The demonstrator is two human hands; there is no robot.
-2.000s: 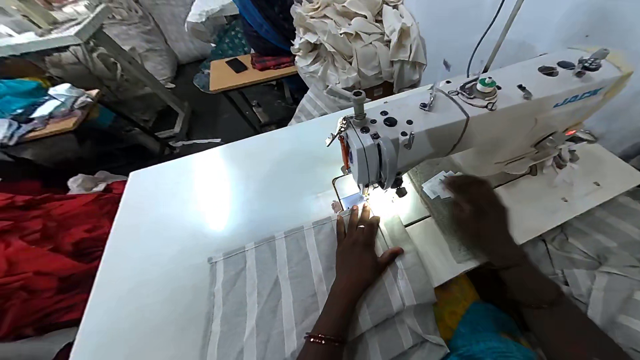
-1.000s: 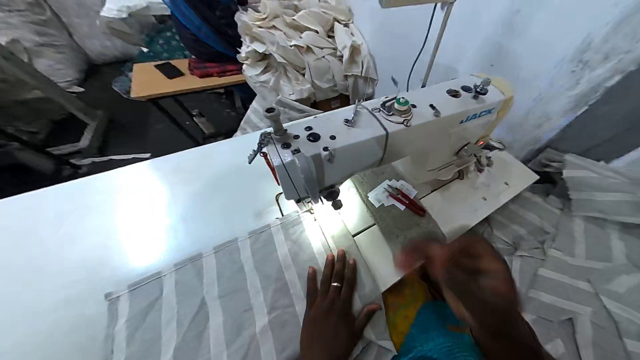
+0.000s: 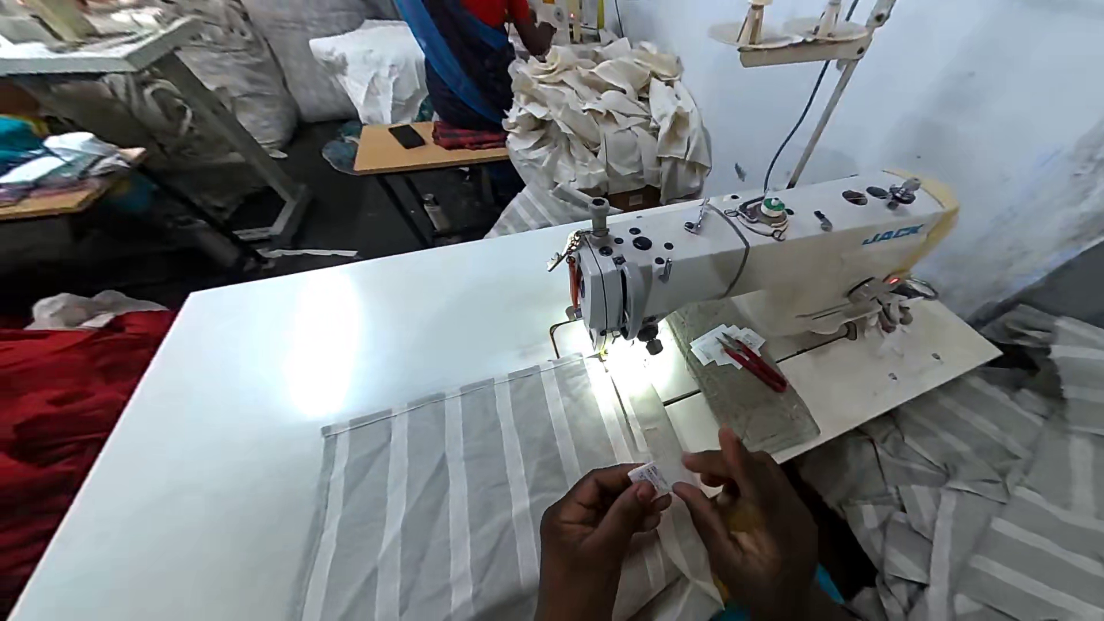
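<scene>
Between thumb and fingers my left hand pinches a small white label that bears printing. My right hand is just right of it, thumb near the label's edge, fingers apart. Beneath both lies grey fabric with white stripes, flat on the white sewing table, its far corner at the needle area of a Jack sewing machine. More white labels and red-handled thread snips rest on a grey pad right of the needle.
Striped fabric is heaped at the right. Red cloth lies at the left. Behind the table are a small wooden table with a phone, a pile of cream cloth and a person. A thread stand rises behind the machine.
My left hand has lifted off the striped fabric and now holds a label. My right hand has moved from the pad toward my left hand. The snips show on the pad since one second ago.
</scene>
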